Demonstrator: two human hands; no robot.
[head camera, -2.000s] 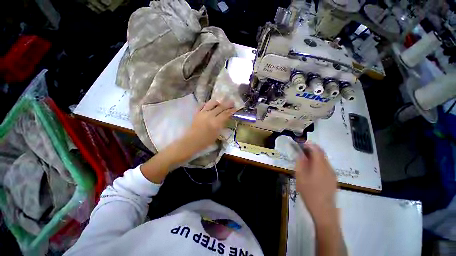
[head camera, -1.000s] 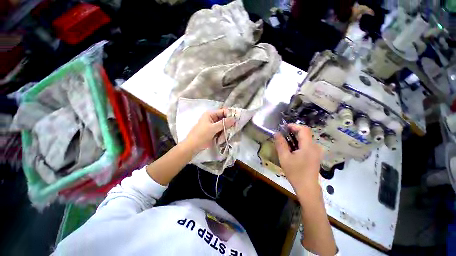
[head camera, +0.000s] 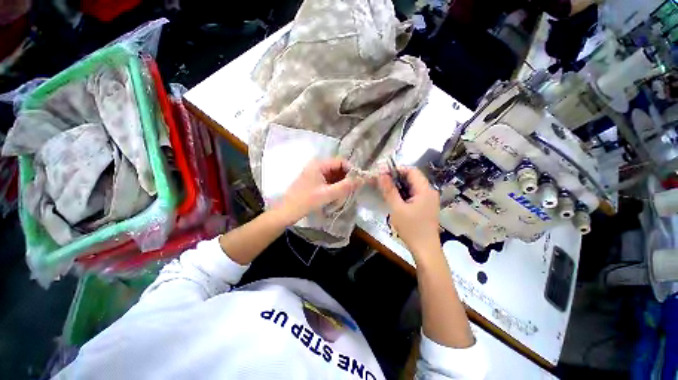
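The beige-grey mottled garment piece (head camera: 320, 96) lies bunched on the white machine table, with a plain off-white pocket patch (head camera: 294, 157) on its near left part. My left hand (head camera: 321, 185) pinches the garment's edge beside the patch. My right hand (head camera: 412, 206) holds dark thread snips (head camera: 400, 180), and its fingertips are at the same edge, close to my left fingers. Thin thread tails (head camera: 303, 256) hang below the cloth. Whether the right fingertips also grip the cloth is hard to tell.
The overlock machine (head camera: 505, 171) stands right of my right hand on the table (head camera: 513, 286). A green basket (head camera: 165, 194) with cloth and clear plastic sits at left, a red basket (head camera: 195, 174) beside and under it. Thread cones (head camera: 621, 74) stand at far right.
My right hand has moved left with the snips, from the machine's near side to the garment edge. My left hand has moved from flat on the cloth to pinching its edge. The view has shifted.
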